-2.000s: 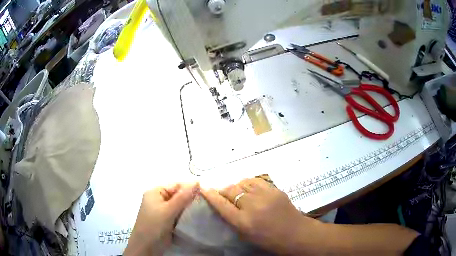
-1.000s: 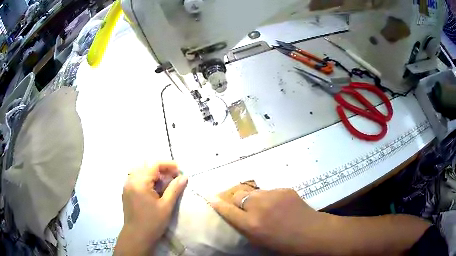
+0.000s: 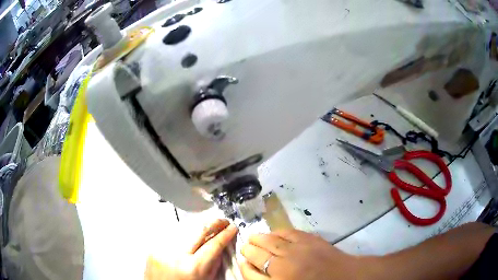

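Observation:
A pale cloth piece (image 3: 231, 262) lies between my two hands, right at the presser foot (image 3: 240, 223) of the sewing machine (image 3: 306, 71). My left hand (image 3: 199, 254) grips the cloth's left side with thumb and fingers, just in front of the foot. My right hand (image 3: 289, 254), with a ring on one finger, presses on the cloth's right side, close to the tan tape piece (image 3: 277, 212). The needle point and most of the cloth are hidden by the machine head and my hands.
Red-handled scissors (image 3: 420, 188), orange snips (image 3: 357, 127) and a white-handled pointed tool (image 3: 409, 117) lie on the machine bed at the right. A yellow stick (image 3: 75, 147) hangs left of the head. A beige panel (image 3: 43, 224) lies at the left edge.
The view has moved closer to the machine head. Both hands have brought the cloth from the table's front edge up to the presser foot.

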